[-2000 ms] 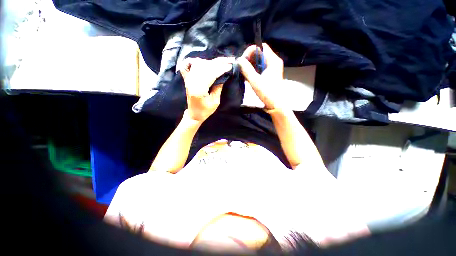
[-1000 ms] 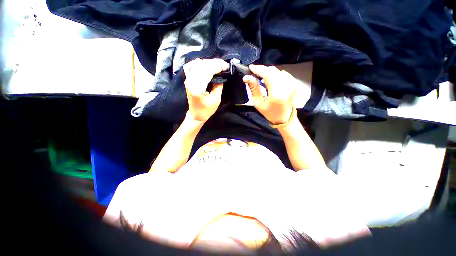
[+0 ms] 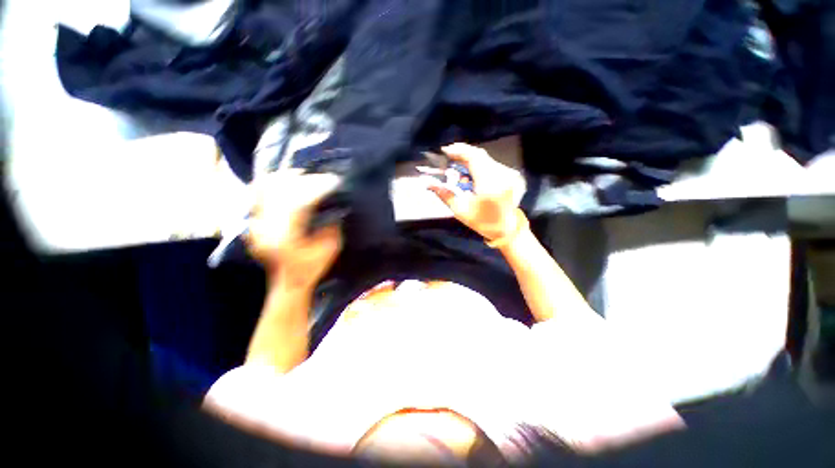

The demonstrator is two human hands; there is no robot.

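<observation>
A dark navy denim garment lies over the white table and hangs over its front edge, with pale grey-blue inside cloth showing at the left. My left hand is blurred and closed on a dark part of the garment near the table's front edge. My right hand holds small thread snips with a blue part in the palm and pale tips pointing left. The snips are apart from the cloth in my left hand. The exact fold pinched by my left hand is too blurred to tell.
The white table shows at the left. More dark cloth is heaped at the right. A white box or surface stands at the lower right. A dim blue bin shows at the lower left, below the table edge.
My left hand has moved left and down with the cloth, away from my right hand. My right hand has moved slightly down and left, off the cloth. The view has shifted.
</observation>
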